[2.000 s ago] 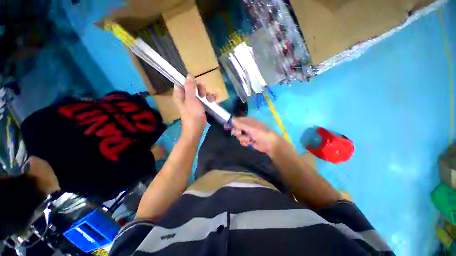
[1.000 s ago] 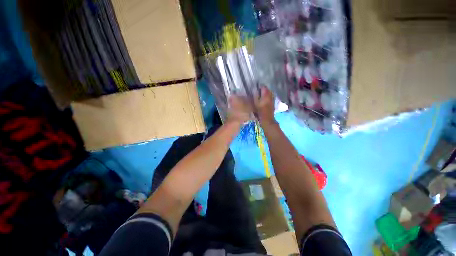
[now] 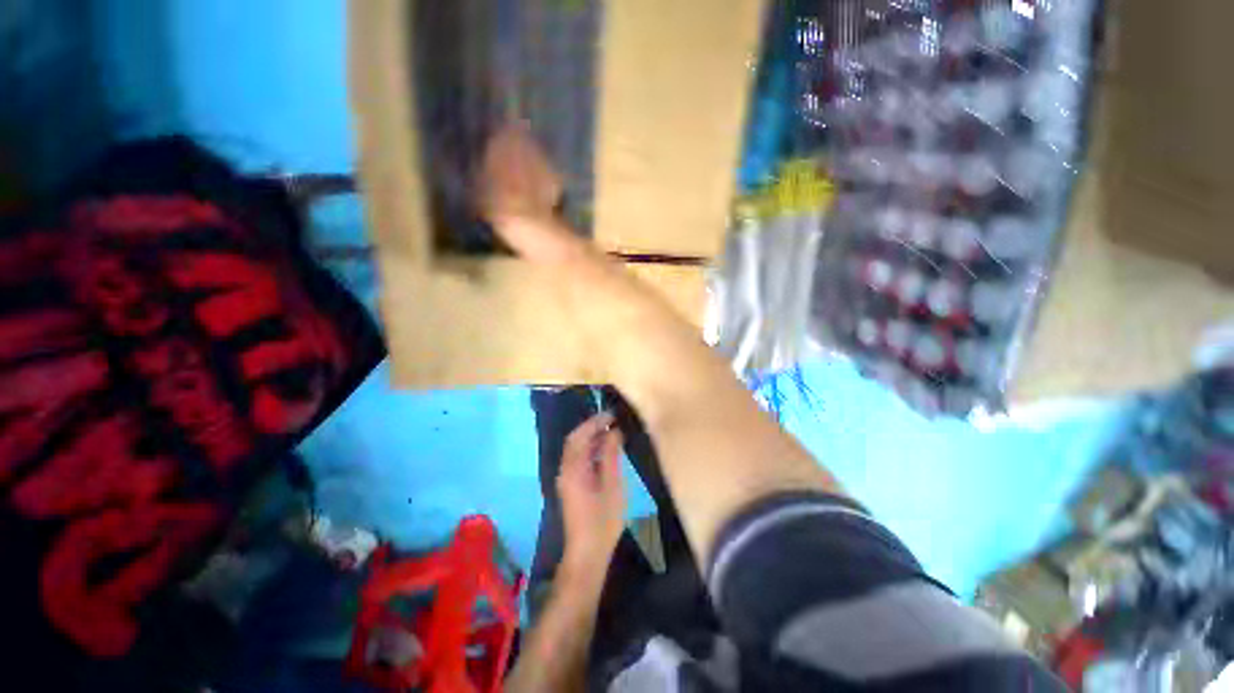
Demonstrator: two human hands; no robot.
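An open cardboard carton (image 3: 677, 129) is at top centre, with dark-grey strips (image 3: 568, 81) standing in rows in it. My right hand (image 3: 521, 183) reaches into the carton over the strips; it is blurred, and I cannot tell whether it grips any. My left hand (image 3: 591, 467) is low, below the carton's front flap, with its fingers bent together; a tiny thing may be at the fingertips, but this is unclear. White wired strips (image 3: 778, 284) lie in a bundle right of the carton, yellow wires at the top and blue wires at the bottom.
A film-wrapped stack of grey and red parts (image 3: 934, 230) stands at the right, beside a large brown carton (image 3: 1177, 149). A red stool (image 3: 447, 602) is at lower left. A person in a black top with red letters (image 3: 203, 325) is close on the left.
The view has shifted left towards the open carton. Both hands have left the white strip bundle; my right hand has moved left into the carton, my left hand down and back. The red stool at lower left now shows.
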